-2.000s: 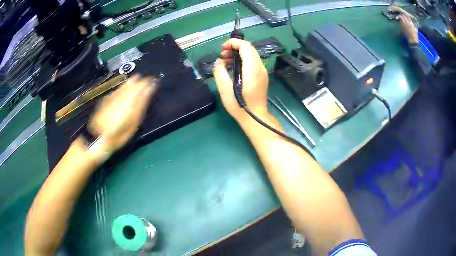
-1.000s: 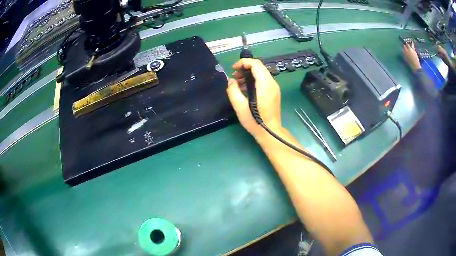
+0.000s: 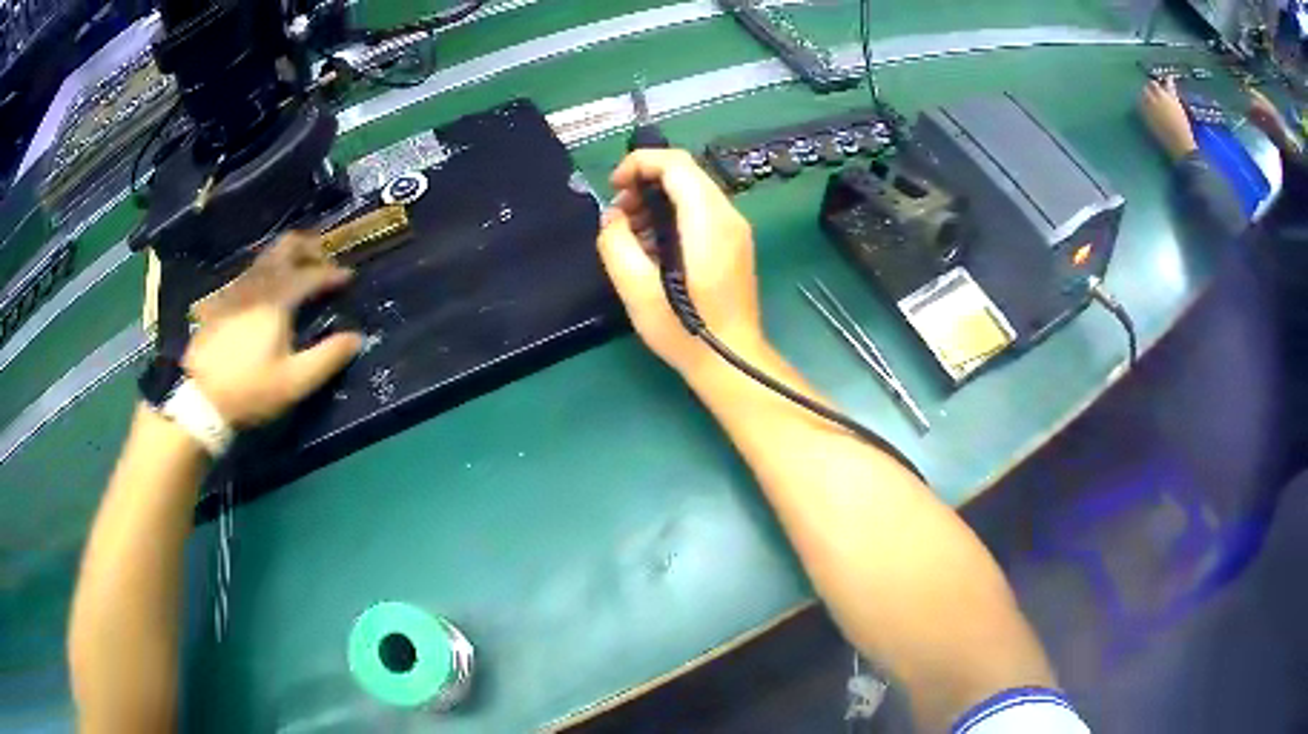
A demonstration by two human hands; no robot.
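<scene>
My right hand [image 3: 692, 265] is closed around the soldering iron [image 3: 663, 237] beside the plate's right edge. The iron's tip points up and away, and its black cord runs down over my forearm. My left hand [image 3: 266, 344] is over the left part of the black base plate [image 3: 481, 265], its thumb apart from the fingers. Its fingertips are blurred over the brass-coloured bar [image 3: 376, 232]; no held thing shows. A circuit board strip [image 3: 803, 149] with round silvery parts lies behind and right of my right hand.
A green solder spool [image 3: 399, 654] stands near the bench edge. Tweezers [image 3: 865, 356] lie left of the sponge tray [image 3: 958, 327]. The iron holder [image 3: 897, 215] and soldering station [image 3: 1011, 179] are at right. A black stand [image 3: 244, 158] rises behind the plate. Another person's hand [image 3: 1169, 118] shows far right.
My left hand, out of view one second ago, is back over the plate's left part. The view has shifted slightly. My right hand keeps hold of the iron.
</scene>
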